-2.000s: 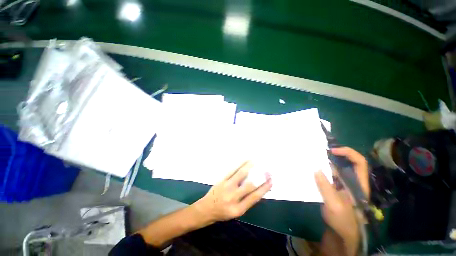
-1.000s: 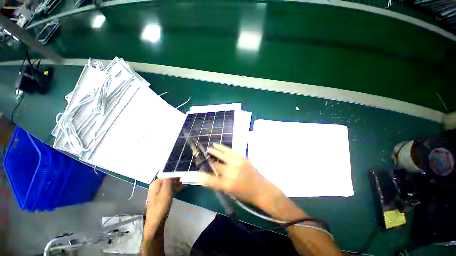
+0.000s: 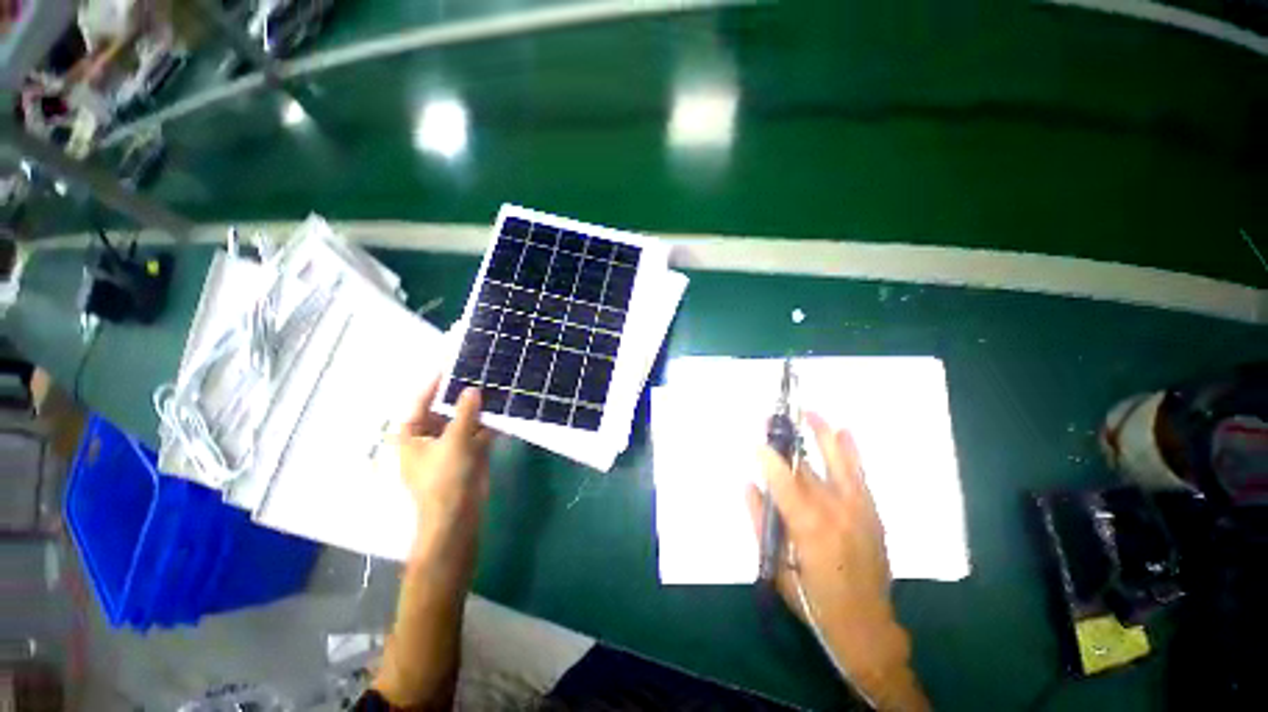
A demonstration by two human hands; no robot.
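Note:
My left hand (image 3: 445, 452) grips a solar panel (image 3: 549, 320) by its lower left corner, thumb on the front. The panel's dark gridded cells face up, and white panel edges show under and to its right. My right hand (image 3: 834, 522) holds a soldering iron (image 3: 779, 480) like a pen, its metal tip pointing away from me. The hand and iron are over a white panel stack (image 3: 890, 403) in front of me. Whether they touch it I cannot tell.
A pile of white panels (image 3: 369, 390) with coiled white cables (image 3: 257, 369) lies at left. Blue crates (image 3: 181, 543) stand below it. At right are a black box with a yellow label (image 3: 1112, 643), a pale round tin (image 3: 1138, 434) and a black fan. A pale rail (image 3: 890, 264) edges the conveyor.
The dark-faced panel has moved up, tilted in my left hand. My right hand has left it and moved right with the iron, over the white stack. The view has shifted somewhat.

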